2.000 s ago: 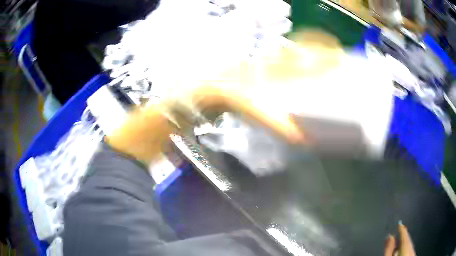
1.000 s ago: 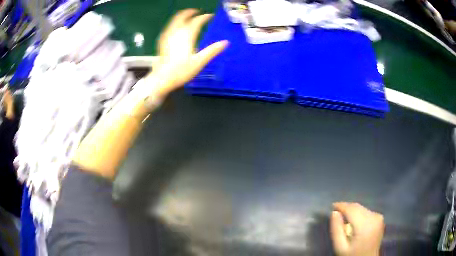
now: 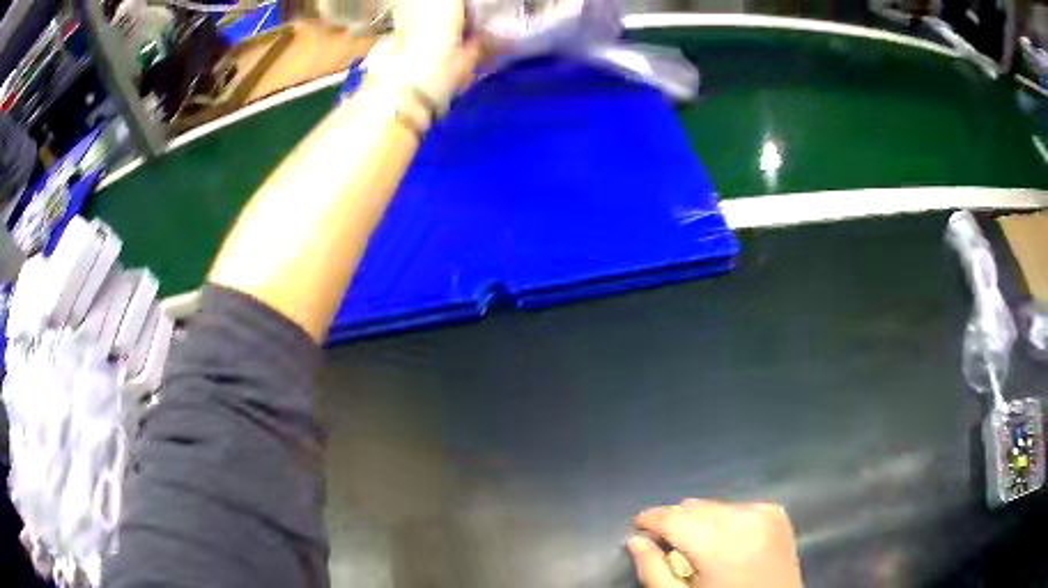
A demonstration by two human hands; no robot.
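Observation:
The blue board (image 3: 552, 184) lies flattened across the green conveyor's near rail. White units with bagged cord (image 3: 552, 25) lie at its far end, cut off by the top edge. My left hand (image 3: 431, 40) is stretched to that far end, touching or beside the white units; it is overexposed and its fingers are partly out of the picture, so its grip cannot be told. My right hand (image 3: 718, 546) is closed in a loose fist low over the dark bench, around a small tan thing (image 3: 679, 563) that is mostly hidden.
An open power strip housing (image 3: 1016, 450) with its bagged cord (image 3: 986, 316) lies on the bench at the right. White power strips with cords (image 3: 75, 391) are piled at the left. The green belt (image 3: 850, 126) runs behind, with a pale edge rail (image 3: 873, 207).
The view has turned, so the board shows further left and the open housing at the right is now fully in view. My left hand has reached forward to the white units. My right hand stays closed.

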